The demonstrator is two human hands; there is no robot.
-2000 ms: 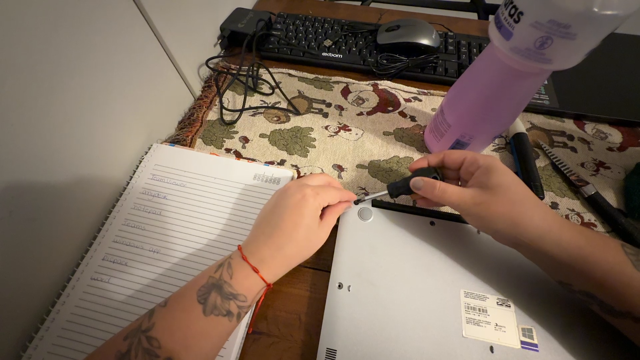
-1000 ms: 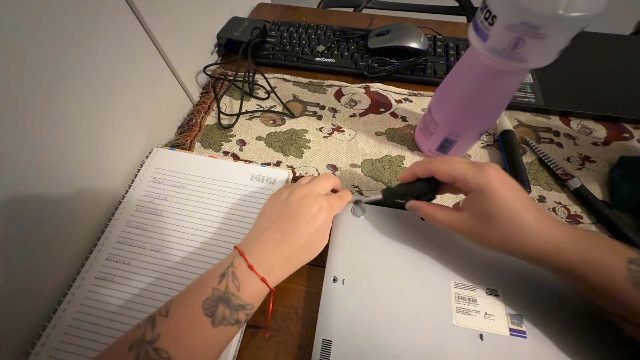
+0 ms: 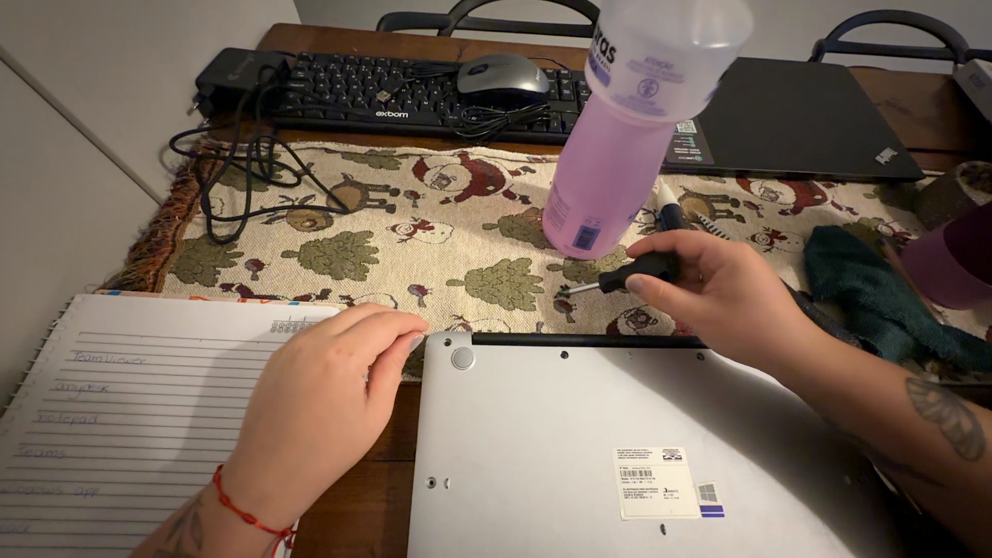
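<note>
A silver laptop (image 3: 535,434) lies upside down, its underside with screw holes, a round rubber foot and a label facing up. My right hand (image 3: 709,291) holds a small screwdriver (image 3: 637,273) by its black handle above the laptop's hinge edge, its metal tip pointing left over the cloth and apart from the laptop. At the laptop's corner, beside the screw hole (image 3: 447,342), is my left hand (image 3: 333,411), with thumb and forefinger pinched together. Whether something small is between those fingertips cannot be seen. A spiral notebook (image 3: 139,434) with handwriting lies under and beside my left hand.
A bottle of purple liquid (image 3: 601,170) stands on the patterned cloth (image 3: 434,232) behind the laptop. Farther back are a keyboard (image 3: 349,97), a mouse (image 3: 504,77), a cabled adapter (image 3: 244,74) and a closed black laptop (image 3: 790,116). A dark green cloth (image 3: 868,287) lies at the right.
The screwdriver in my right hand has moved away from the laptop's corner, up and to the right. My left hand stays near that corner, no longer touching the screwdriver's tip.
</note>
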